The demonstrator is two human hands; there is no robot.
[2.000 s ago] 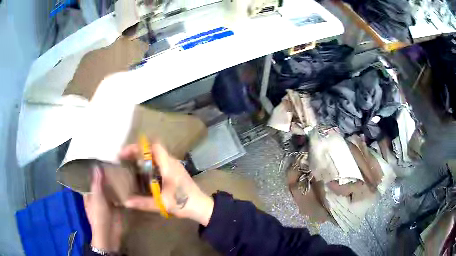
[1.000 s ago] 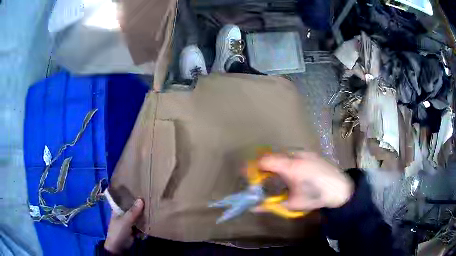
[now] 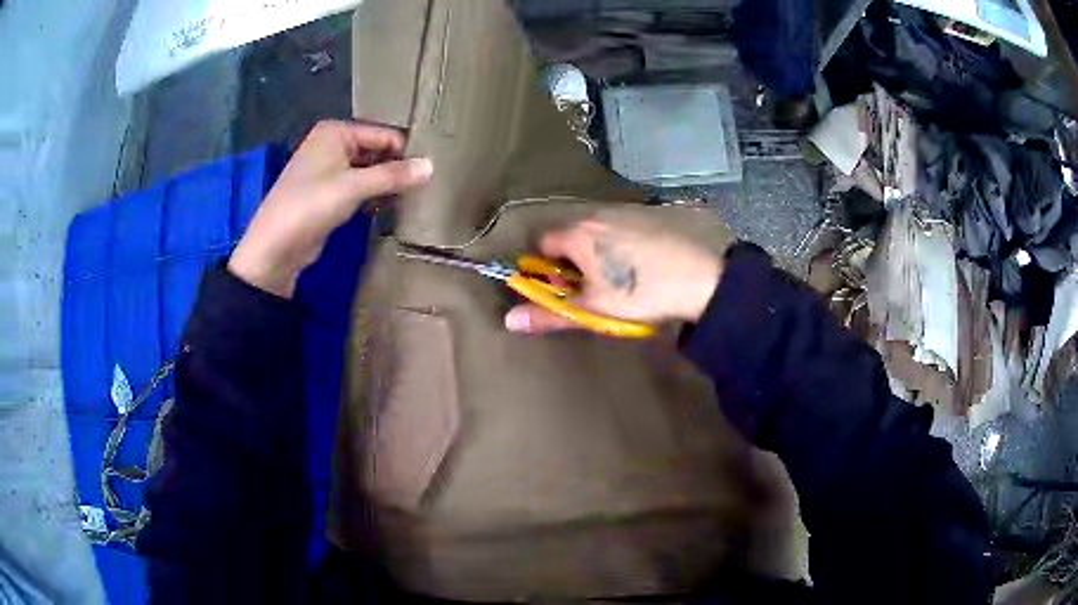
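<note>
A large brown fabric panel (image 3: 567, 437) lies over my lap, with an angled-corner patch pocket (image 3: 411, 396) stitched near its left side. My left hand (image 3: 325, 189) pinches the edge of a second brown panel (image 3: 473, 130), held up above the first. My right hand (image 3: 627, 278) holds the orange-handled scissors (image 3: 550, 296). The blades point left and lie at the edge where the two panels meet, just below my left fingers. Whether the blades are fully closed is hard to tell.
A blue bin (image 3: 130, 307) stands at the left with beige tie strips (image 3: 118, 461) and tags on it. A grey pedal (image 3: 674, 134) and a white shoe (image 3: 569, 89) are beyond the cloth. Brown, cream and black cloth heaps (image 3: 922, 260) lie at the right. A white table edge (image 3: 213, 36) is at top left.
My left hand has moved up from the panel's lower left corner and now lifts a panel edge. The scissors have moved up and left to that edge. The pocketed panel lies a little lower.
</note>
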